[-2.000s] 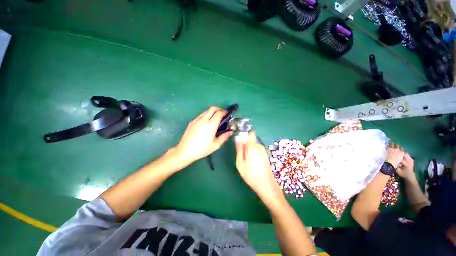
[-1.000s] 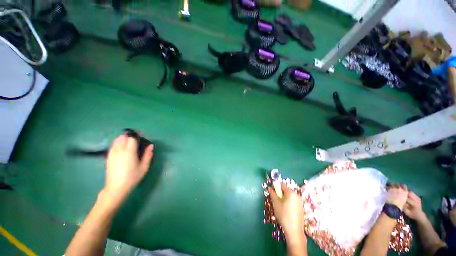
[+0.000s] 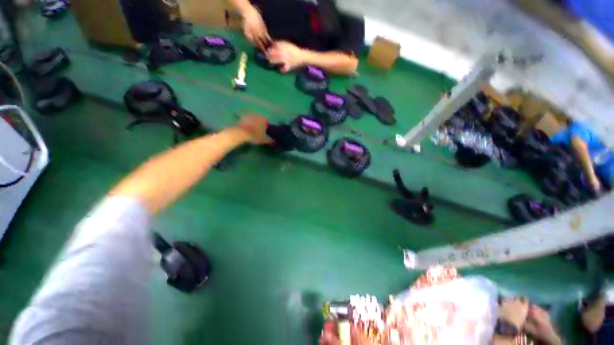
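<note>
My left hand (image 3: 254, 128), blurred, is at the end of my outstretched arm over the raised green strip. It touches a black bracketed part (image 3: 279, 137) beside the fan heads; whether the fingers are closed on it cannot be told. My right hand (image 3: 331, 333) is cut off by the bottom edge and is closed round a hammer (image 3: 344, 329), its metal head up beside the pile of small shiny metal pieces (image 3: 367, 310). A black bracketed subassembly (image 3: 186, 266) lies alone on the green bench (image 3: 269, 236), its arm pointing up-left.
Fan heads with purple cells (image 3: 349, 157) line the strip. Another bracketed part (image 3: 413, 205) lies right of them. A perforated metal post (image 3: 498, 246) and a plastic bag (image 3: 448, 310) are at right. Another hammer (image 3: 240, 72) and a person's hands (image 3: 284, 55) are across the line.
My left hand has let go of the black part on the bench and moved forward to the raised strip. My right hand still holds the hammer. The view has tilted up, showing the person across.
</note>
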